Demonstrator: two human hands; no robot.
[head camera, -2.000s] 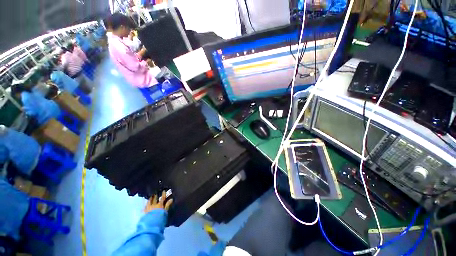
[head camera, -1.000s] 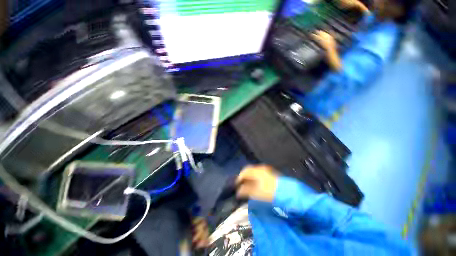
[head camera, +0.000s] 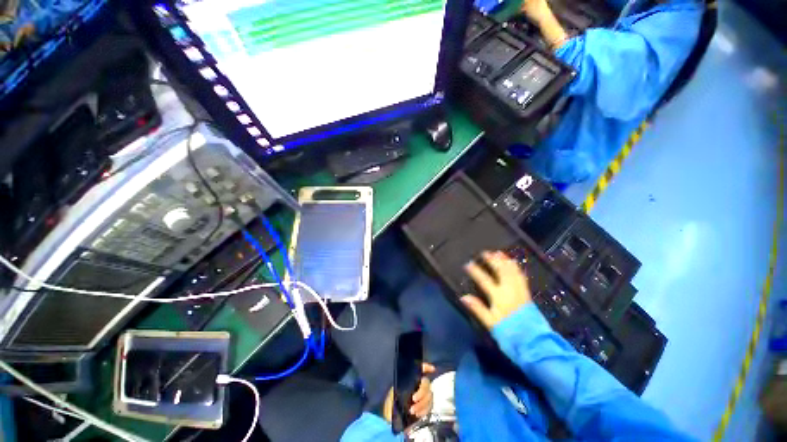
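My left hand (head camera: 422, 399) is at the bottom centre, holding a black phone (head camera: 406, 373) upright in front of my body. My right hand (head camera: 500, 289) is over the black trays (head camera: 450, 216) on the right, fingers apart and slightly blurred, with nothing seen in it. Whether it touches the tray is unclear. A pale-framed fixture (head camera: 331, 250) with a bluish centre lies on the green bench. A second fixture (head camera: 173, 378) at lower left holds a dark glossy phone with a white cable plugged in at its edge.
A monitor (head camera: 332, 65) stands at the top, with a black mouse (head camera: 440, 135) and keyboard (head camera: 369, 159) below it. A large tester (head camera: 138, 233) is on the left. White and blue cables cross the bench. Another person's blue sleeve (head camera: 617, 69) and trays are at upper right.
The view has swung from the left tray stack to the right one. Since one second ago, my right hand has moved right over the trays, and the phone in my left hand now shows clearly.
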